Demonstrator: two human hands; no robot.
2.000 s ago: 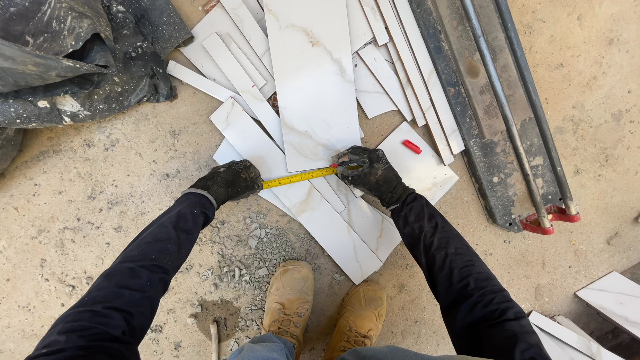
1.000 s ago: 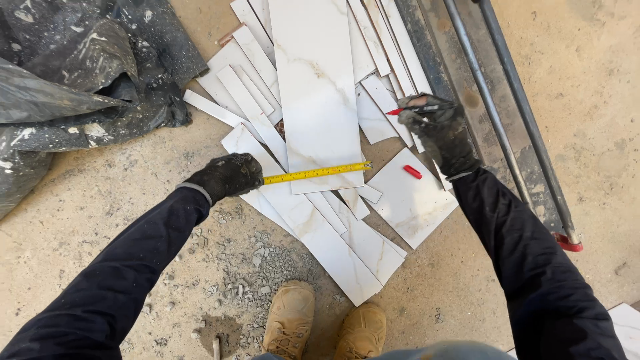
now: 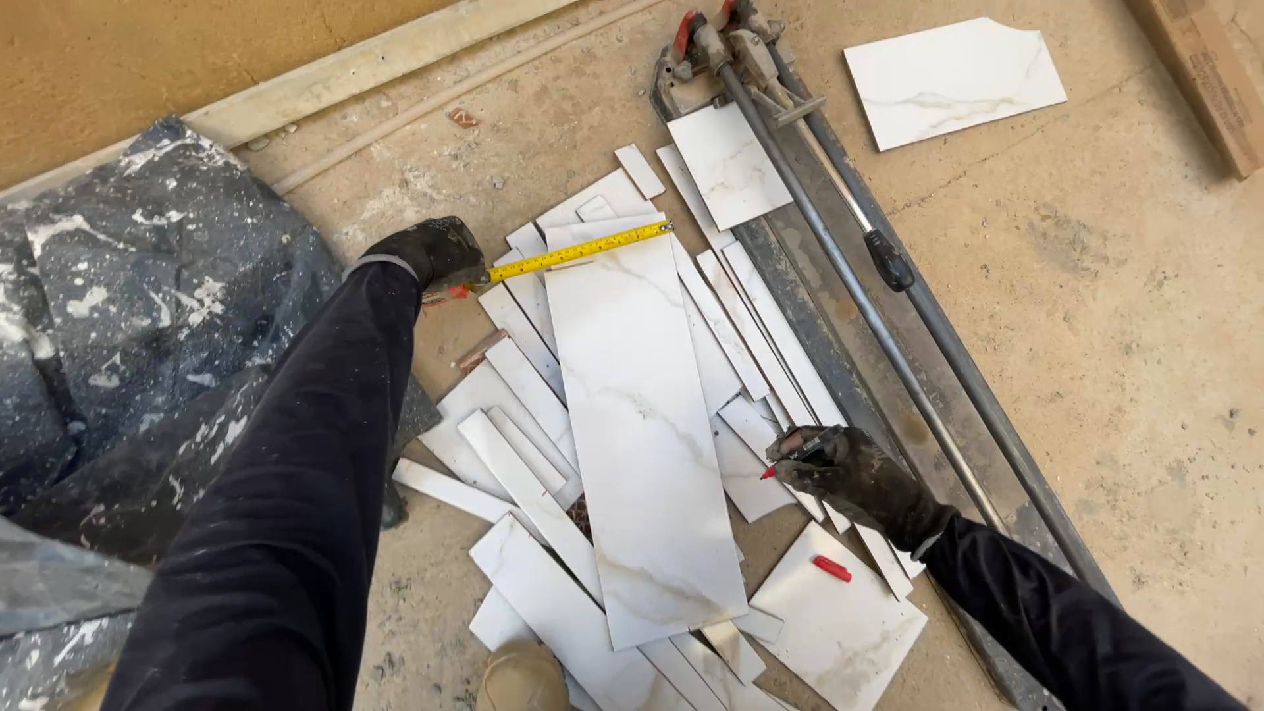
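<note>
My gloved left hand [image 3: 434, 259] grips a tape measure, mostly hidden in the fist. Its yellow blade [image 3: 583, 250] stretches right across the far end of a large marble-look tile [image 3: 647, 434], the hooked tip near that tile's far right corner. My gloved right hand [image 3: 854, 484] holds a red-tipped marker [image 3: 769, 473] to the right of the big tile, over narrow tile strips. A red marker cap [image 3: 831, 568] lies on a squarish tile [image 3: 849, 622] at the lower right of the pile. Narrow cut tile strips [image 3: 528, 474] lie under and around the large tile.
A manual tile cutter with long metal rails [image 3: 859, 286] lies along the right of the pile, a small tile [image 3: 731, 166] on its far end. Another tile [image 3: 953, 84] and a cardboard box [image 3: 1200, 79] lie beyond. Paint-spattered dark sheeting [image 3: 148, 316] is at left; a boot [image 3: 523, 676] stands below.
The tape has gone from the large tile's near end to its far end with my left hand. My right hand left the tape and holds a marker. The view has shifted toward the wall.
</note>
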